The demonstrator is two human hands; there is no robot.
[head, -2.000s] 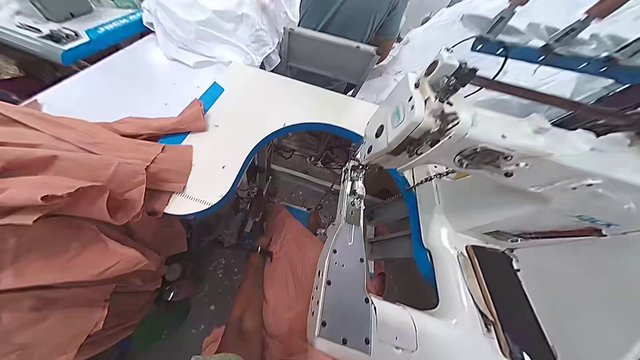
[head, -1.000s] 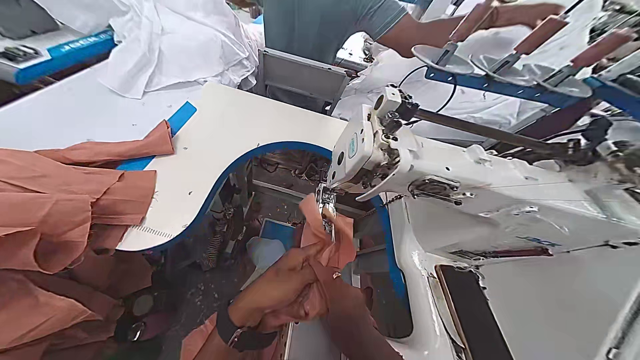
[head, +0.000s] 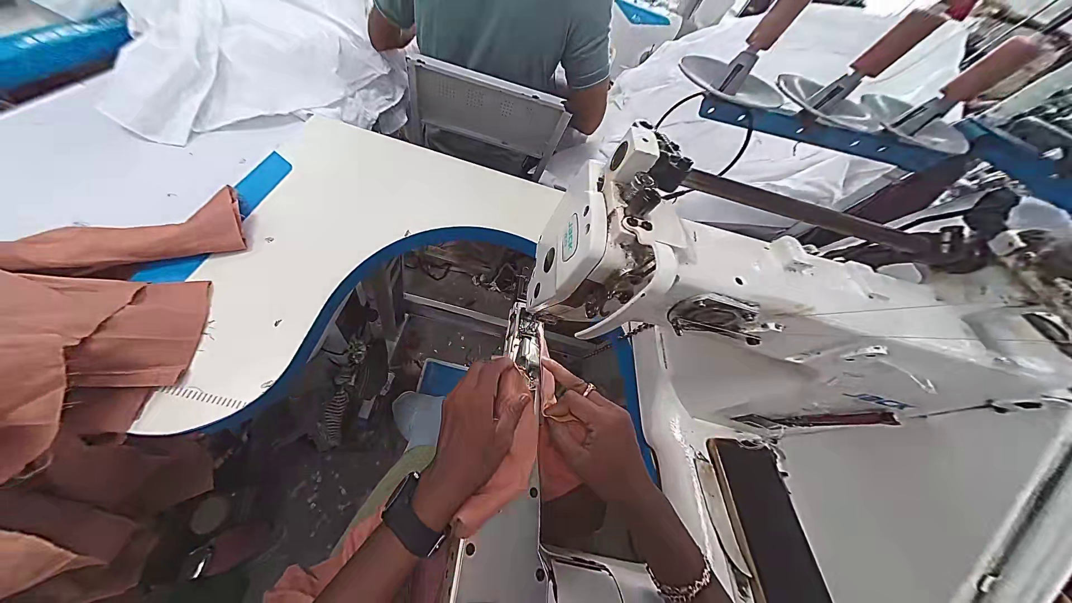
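Note:
Both hands are at the narrow arm of a white industrial sewing machine, just below its presser foot. My left hand, with a dark watch at the wrist, grips orange-brown cloth on the left side of the arm. On the right side my right hand, wearing a ring and a bracelet, pinches the same cloth between thumb and fingers. The cloth straddles the arm, its upper edge near the foot. Fingers partly hide the place where cloth meets foot.
Orange-brown fabric pieces lie on the left of the white table, which has a blue-edged cutout. Thread cones stand on a blue rack at upper right. A person sits beyond, by a metal chair back and white cloth.
My right hand has come into view and holds the cloth. One second ago one hand was seen with cloth at the foot; two seconds ago no cloth was there. The view has shifted.

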